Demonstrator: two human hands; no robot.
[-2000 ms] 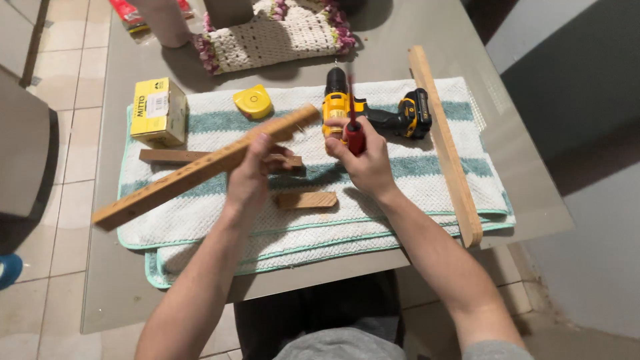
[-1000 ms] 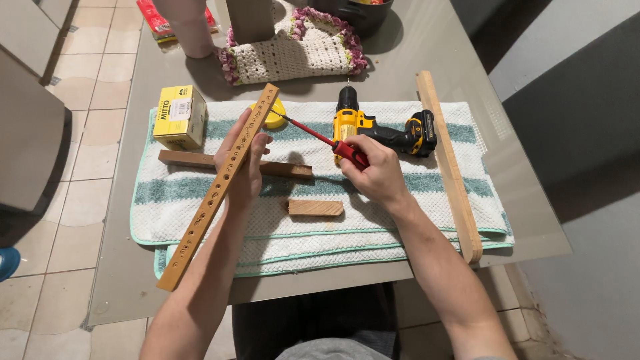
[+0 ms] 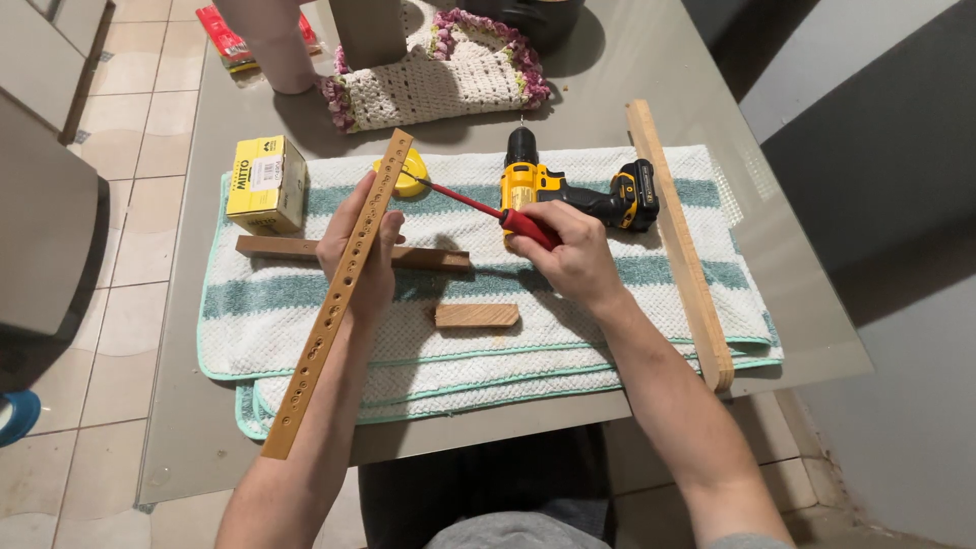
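My left hand grips a long wooden strip with a row of drilled holes facing up, tilted from lower left to upper right. My right hand holds a red-handled screwdriver. Its thin shaft points up and left, the tip by the strip's upper part; contact cannot be told. Behind the strip's top lies a yellow tape measure. A darker wooden piece lies partly hidden behind my left hand. A short wooden block rests nearer to me. Beyond my right hand a yellow and black cordless drill lies on its side.
A folded striped towel covers part of the glass table. A long pale wooden bar lies at its right, a yellow box at its left. Farther back are a crocheted cloth, a pink tumbler and a dark pot.
The holed strip has turned from a flatter slant to a steeper one, its hole row now facing up. The screwdriver, upright earlier, now points left toward the strip.
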